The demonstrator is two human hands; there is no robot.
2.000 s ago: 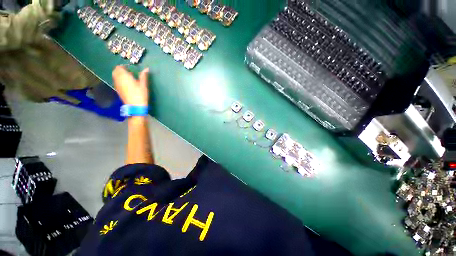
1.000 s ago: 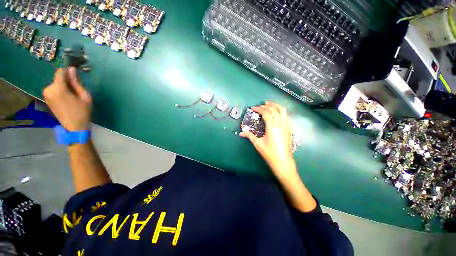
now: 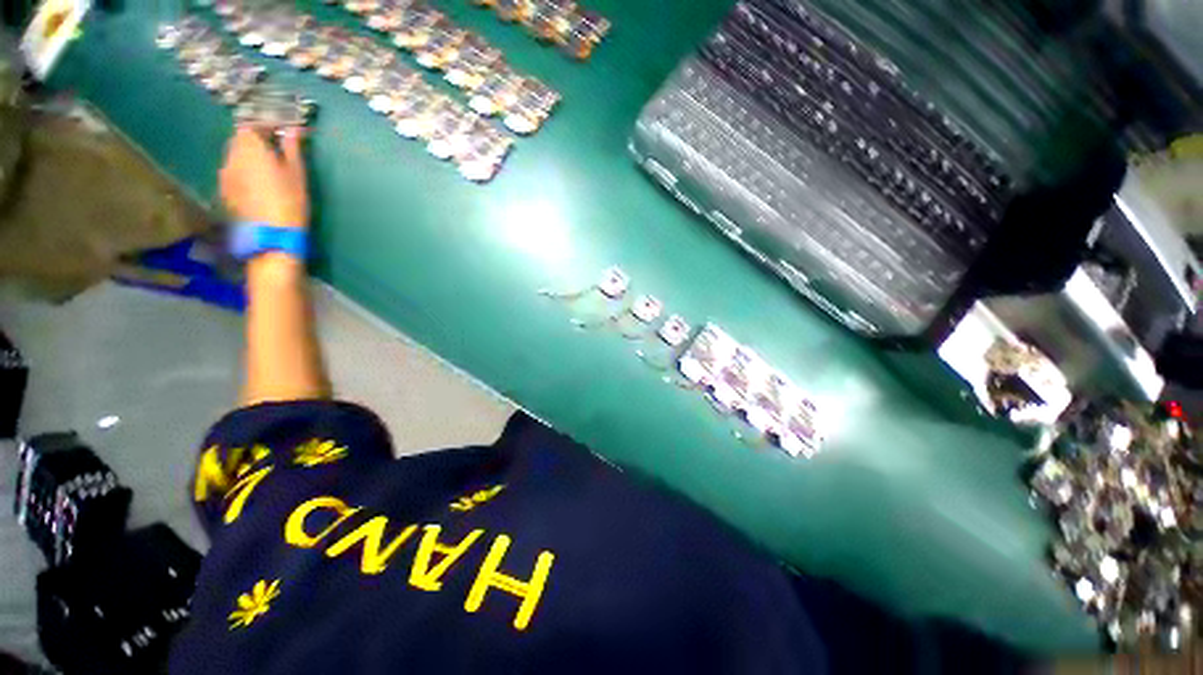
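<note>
My left hand (image 3: 265, 185), bare with a blue wristband, is at the upper left. Its fingertips and thumb are on a circuit board (image 3: 275, 108) at the near end of a short row; blur hides the exact grip. My right hand is not in view. Three small wired modules (image 3: 645, 309) lie singly at mid-mat with thin wire tails. Beside them, a short row of joined boards (image 3: 752, 389) lies edge to edge.
Long rows of circuit boards (image 3: 376, 79) lie at the upper left. Stacked clear trays (image 3: 818, 172) stand upper right, a white box (image 3: 1009, 369) beyond, a glittering heap of parts (image 3: 1121, 521) at far right. A coworker's tan sleeve (image 3: 92, 211) is at left.
My right hand, on the joined boards a second ago, has left the view. One fewer single module lies out than two seconds ago, and the joined row is longer. My left hand has reached the board row.
</note>
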